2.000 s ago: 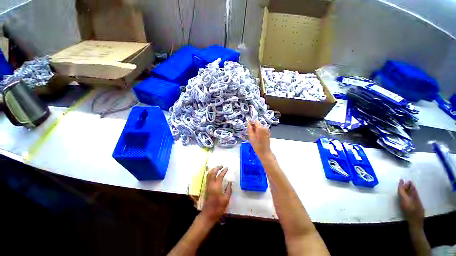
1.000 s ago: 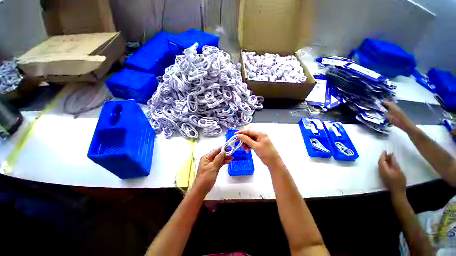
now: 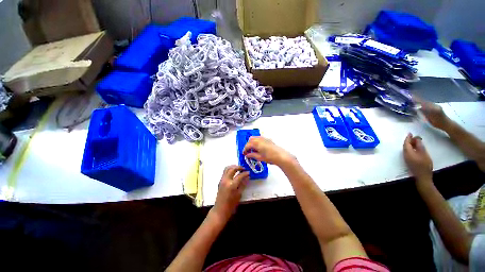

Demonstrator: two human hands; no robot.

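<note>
A blue blister tray (image 3: pixel 242 137) lies on the white tabletop in front of me. A coiled white cable (image 3: pixel 256 166) is at its near hollow. My right hand (image 3: pixel 266 151) is over the tray from the right, its fingertips on the coil and hiding the tray's middle. My left hand (image 3: pixel 232 186) is at the tray's near left edge, thumb and fingertips against it. A big heap of coiled white cables (image 3: pixel 205 90) stands behind the tray. Two filled trays (image 3: pixel 334 137) lie side by side at the right, showing white coils and white pieces.
A stack of empty blue trays (image 3: pixel 119 151) stands left, beside a yellow strip (image 3: pixel 192 178). An open carton (image 3: pixel 287 77) of small white pieces is behind. Flattened retail boxes (image 3: pixel 380 66) lie right rear. Another person's hands (image 3: pixel 417 154) are at the right. A second carton (image 3: pixel 50 64) is left rear.
The coil has moved from between my raised hands down to the tray's near hollow. My left hand has lowered to the tray's edge. The view has shifted, and things sit higher in it.
</note>
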